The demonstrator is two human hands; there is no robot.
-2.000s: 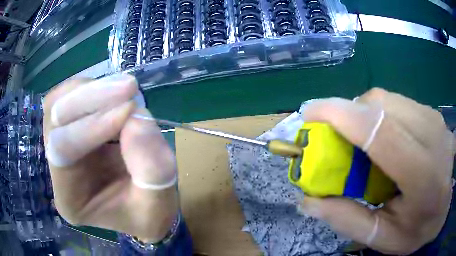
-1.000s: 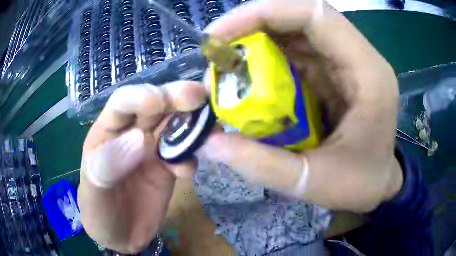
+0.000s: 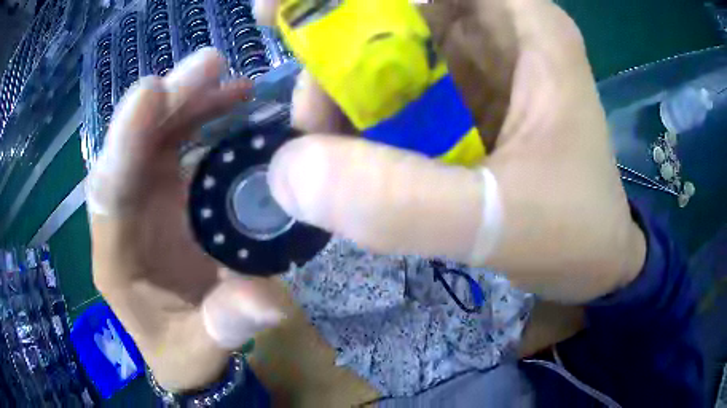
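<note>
A black disc [image 3: 215,171] with a ring of small pale holes and a silver-grey round centre faces me. My right hand [image 3: 510,159] pinches the disc under its thumb and also grips the yellow tool [image 3: 375,60] with a blue band; the tool's thin shaft is not visible. My left hand [image 3: 151,231] is beside the disc with its fingers apart, fingertips above it and thumb just below it; whether it touches the disc is unclear. Whitish finger cots cover fingertips. A crumpled speckled cloth [image 3: 375,319] lies below on a tan board [image 3: 307,355].
A clear tray [image 3: 171,48] with rows of black parts stands at upper left. More trays [image 3: 36,335] are at the left edge, beside a blue box [image 3: 108,351]. Thin prongs [image 3: 646,182] and small pale round pieces [image 3: 668,163] lie at right. A dark-blue loop [image 3: 462,288] lies over the cloth.
The disc, edge-on between both hands a second ago, now shows its holed face in my right hand. My left fingers have spread. The tool has moved up and left.
</note>
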